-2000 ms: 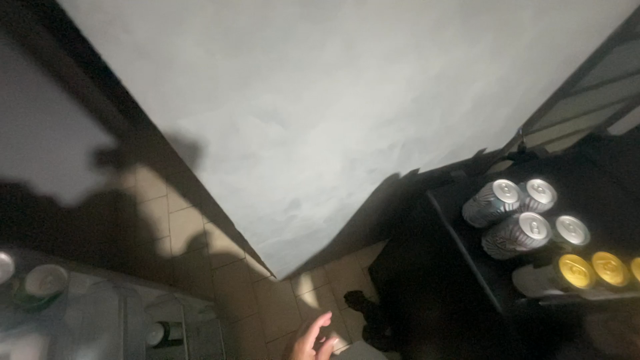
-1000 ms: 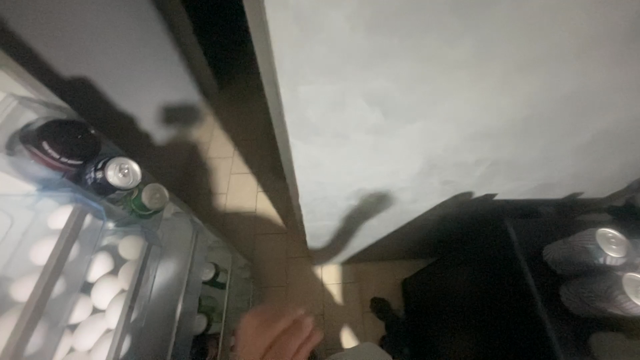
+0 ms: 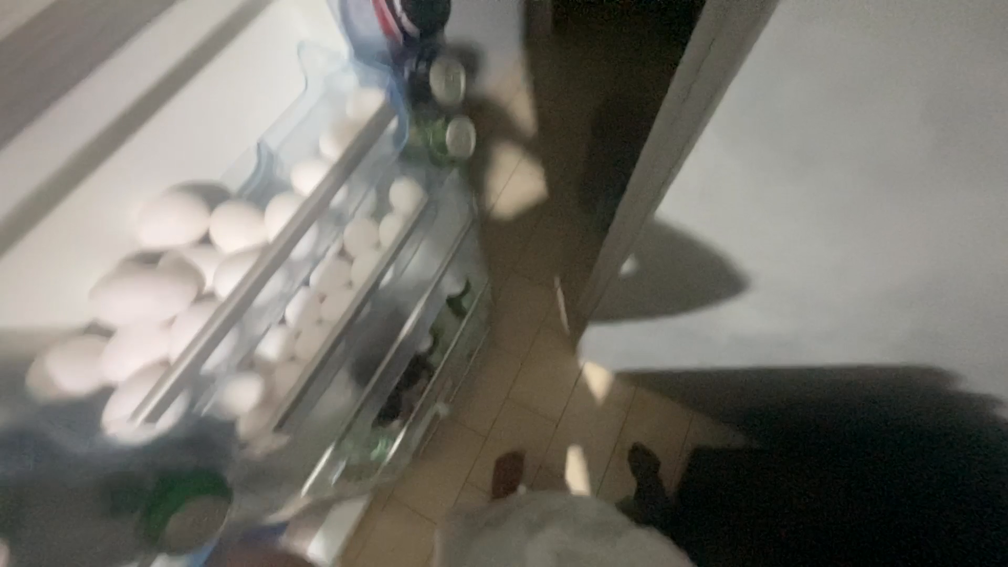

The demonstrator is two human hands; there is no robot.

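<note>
A blurred brownish shape at the bottom left edge, seemingly part of my left hand (image 3: 256,554), is mostly cut off; its fingers cannot be made out. Near it is a blurred round object with a green rim (image 3: 189,508). My right hand does not show. Above, white eggs (image 3: 146,291) fill an upper clear rack of an open refrigerator door, and more eggs (image 3: 331,276) are in the part below. Two drink cans, one dark with a silver top (image 3: 447,80) and one green (image 3: 431,138), stand at the rack's far end beside a dark-capped bottle (image 3: 425,14).
Lower door racks (image 3: 394,429) hold dark and green items. A large pale panel (image 3: 850,173) rises at the right, its edge (image 3: 677,150) running down toward the tiled floor (image 3: 524,378). My feet (image 3: 508,472) and pale clothing (image 3: 559,531) show at the bottom. Dark shadow covers the lower right.
The view has swung left: the cans on the black surface have left the frame, and the egg racks now fill the left side. The hand seen earlier at bottom centre has left that spot.
</note>
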